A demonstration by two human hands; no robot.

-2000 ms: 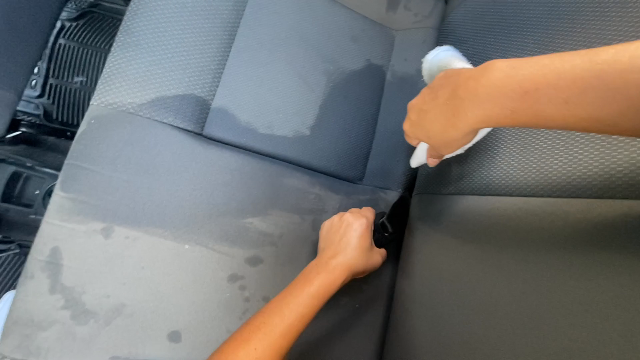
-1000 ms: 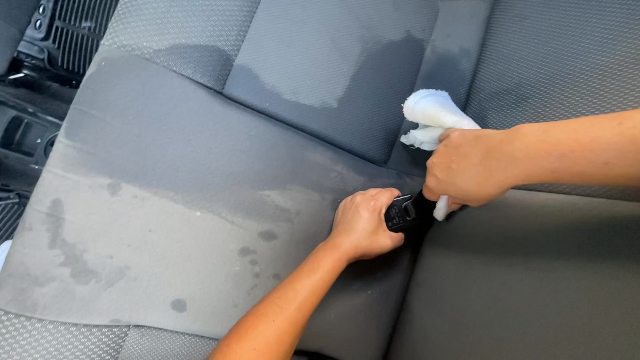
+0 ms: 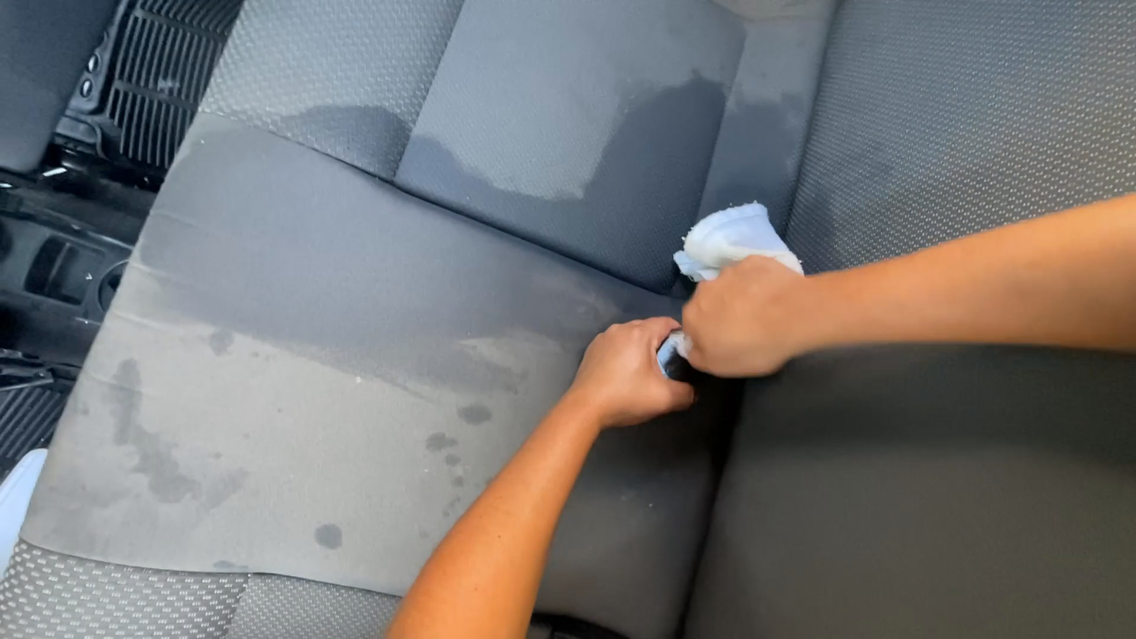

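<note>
My left hand [image 3: 632, 373] grips a black seat belt buckle [image 3: 673, 357] at the crease between the car seat cushion [image 3: 355, 382] and the backrest [image 3: 923, 497]. Bunched in my right hand [image 3: 744, 315] is a white cloth [image 3: 735, 232], its folded top standing out above the fist. The lower part of that hand meets the upper end of the buckle, where a little of the cloth shows. Most of the buckle is hidden by my fingers. Dark wet patches and spots mark the grey seat fabric.
A black rubber floor mat [image 3: 169, 80] and the dark plastic centre console [image 3: 62, 266] lie beyond the seat's front edge at left. Part of a pale blue-white object [image 3: 19, 497] shows at the lower left edge. Another black strap or fitting [image 3: 572, 627] is at the bottom.
Two seconds ago my right hand and the cloth were higher, apart from the buckle; they have come down to it. My left hand has stayed on the buckle.
</note>
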